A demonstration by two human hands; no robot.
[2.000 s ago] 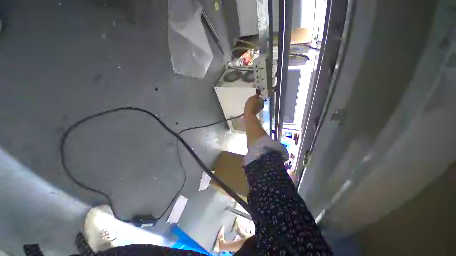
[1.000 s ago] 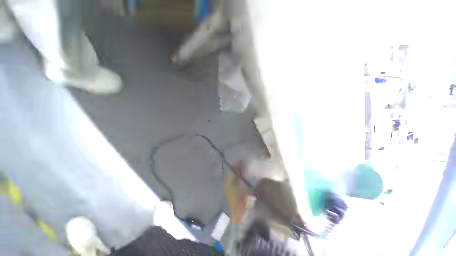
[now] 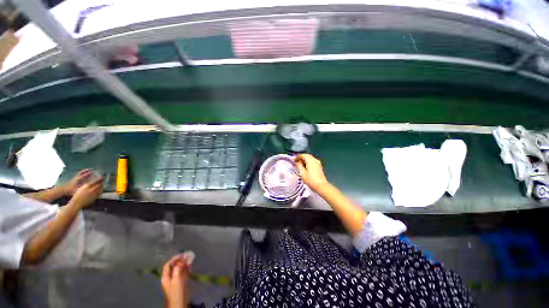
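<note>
A round white-pink ribbed fan head [image 3: 281, 178] lies on the green bench near its front edge. My right hand [image 3: 310, 171] holds its upper right rim. My left hand [image 3: 174, 274] is low, in front of the bench, with a small pale piece [image 3: 189, 257] at its fingertips; what it is cannot be told. A black electric screwdriver [image 3: 250, 174] lies just left of the fan head. A dark fan with pale blades [image 3: 297, 136] lies behind the fan head at the belt edge.
A clear blister tray [image 3: 197, 162] lies left of the screwdriver, then an orange-yellow screwdriver [image 3: 122, 174]. A coworker's hands [image 3: 86, 187] work at far left. White sheet [image 3: 418, 174] lies right; white plastic parts [image 3: 527, 157] are heaped far right. A blue stool [image 3: 517, 252] stands lower right.
The view has swung from the floor and its black cable up to the bench. One hand was reaching toward a metal strip beside the bench; now my right hand is at the fan head.
</note>
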